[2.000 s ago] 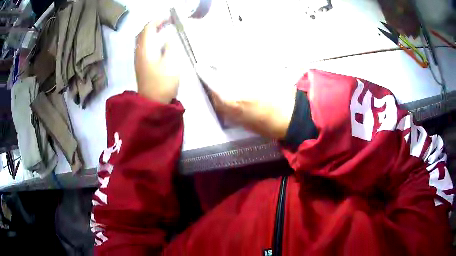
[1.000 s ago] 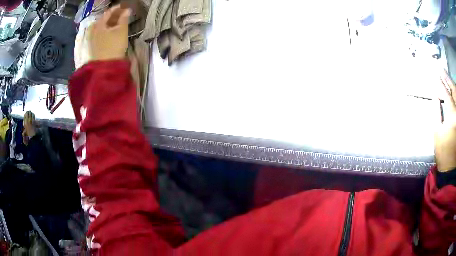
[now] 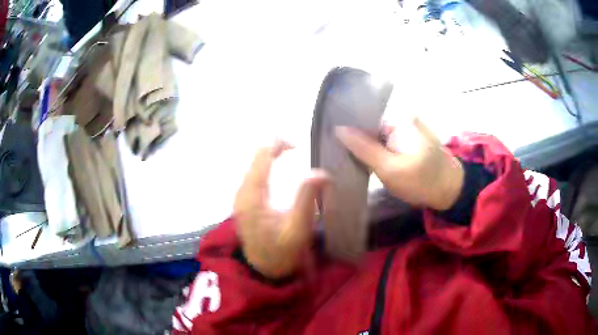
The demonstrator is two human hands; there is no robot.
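Observation:
A taupe garment piece (image 3: 347, 176), a folded band with a rounded upper end, is held upright above the table's front edge. My right hand (image 3: 413, 163) grips it from the right, thumb on its face. My left hand (image 3: 275, 209) is at its left side, thumb and fingers spread, the thumb tip close to the band; blur hides whether it touches. The lamp glare bleaches the band's upper right edge.
Taupe, brown and pale cut pieces (image 3: 147, 78) lie at the left of the white table (image 3: 229, 85). Thread snips (image 3: 534, 78) with orange and yellow-green handles lie at the right. A dark blurred object (image 3: 511, 26) is at the upper right. A grey band runs along the front edge.
One second ago my left hand was over the cut pieces and my right hand at the far right. Both are now together at centre, with the taupe band held up. The view has also shifted.

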